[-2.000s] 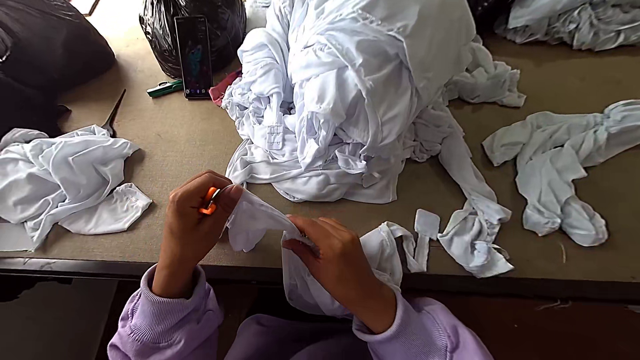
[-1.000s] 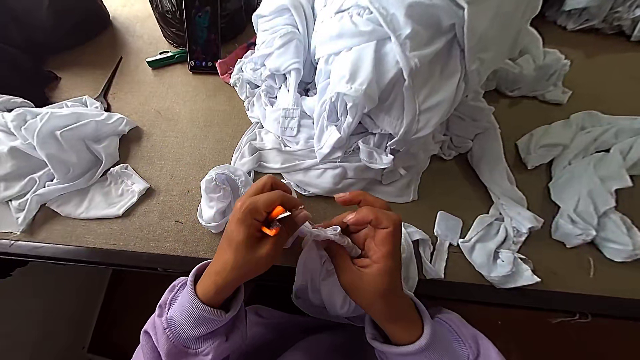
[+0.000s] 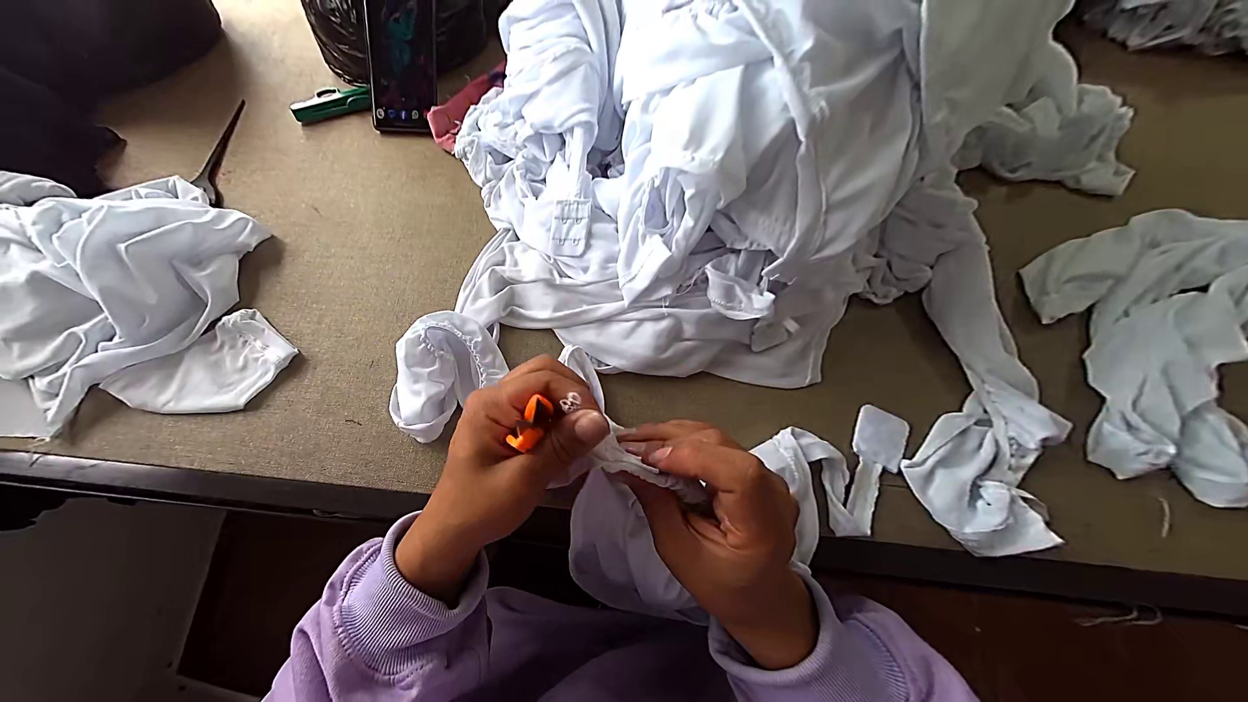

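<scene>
My left hand [image 3: 517, 453] is closed around an orange-handled tool [image 3: 531, 425], perhaps thread snips, mostly hidden by the fingers. Its thumb and index finger also pinch the edge of a white fabric garment [image 3: 624, 546], with a small tuft of white thread [image 3: 571, 402] at the fingertips. Gathered cloth of the same garment is gripped between the thumb and fingers of my right hand [image 3: 726, 507]. The garment hangs over the table's front edge. A ruffled white piece [image 3: 434, 375] lies just left of and beyond my left hand.
A large heap of white garments [image 3: 721, 146] stands ahead. White cloth lies at left [image 3: 127, 283] and right [image 3: 1160, 341]. Behind are a phone [image 3: 401, 68], a green-handled tool [image 3: 331, 104], black plastic bags [image 3: 336, 34] and a dark pointed blade [image 3: 222, 151]. The table edge [image 3: 244, 492] runs below.
Two seconds ago my hands held the cloth stretched between them; now they are close together on a gathered edge. A thread tuft now shows at my left fingertips.
</scene>
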